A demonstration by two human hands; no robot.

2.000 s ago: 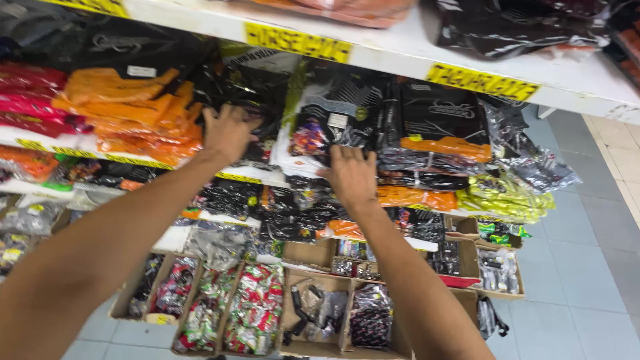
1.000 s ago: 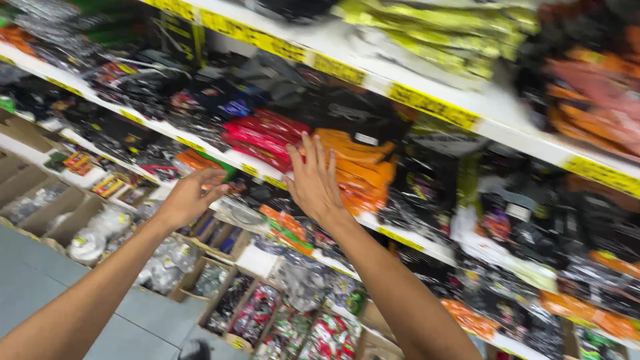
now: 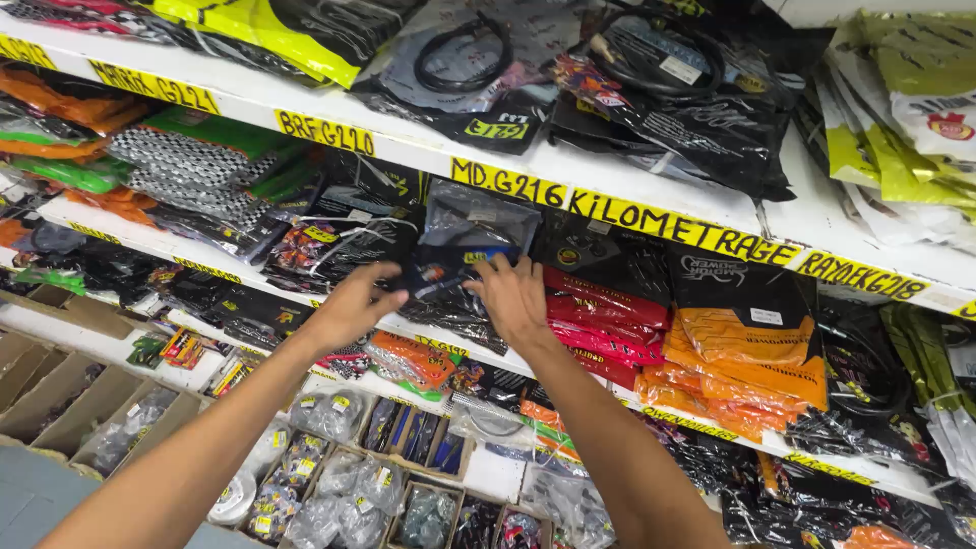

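Observation:
My right hand [image 3: 509, 299] rests with spread fingers on the right side of a dark blue plastic packet [image 3: 450, 263] on the middle shelf; whether the fingers pinch it cannot be told. My left hand [image 3: 352, 305] is just left of that packet, thumb and fingers apart, holding nothing. Above the packet's blue part lies a clear bag [image 3: 479, 217] with a dark cable inside. To the left are black packets [image 3: 347, 236] with a white tie. Right of my right hand is a stack of red packets [image 3: 602, 316], then orange and black packets [image 3: 743, 343].
The upper shelf's white edge [image 3: 412, 156], with yellow labels, runs above my hands. Packets with coiled black cables [image 3: 465, 57] lie on it. Below stand cardboard boxes with clear bagged parts [image 3: 358, 488]. Green and checkered packets [image 3: 206, 160] are at the left. Grey floor [image 3: 38, 496] shows at lower left.
The view has swung left along the shelves and come nearer. My right hand, over the red and orange packets one second ago, is now on the dark blue packet to their left.

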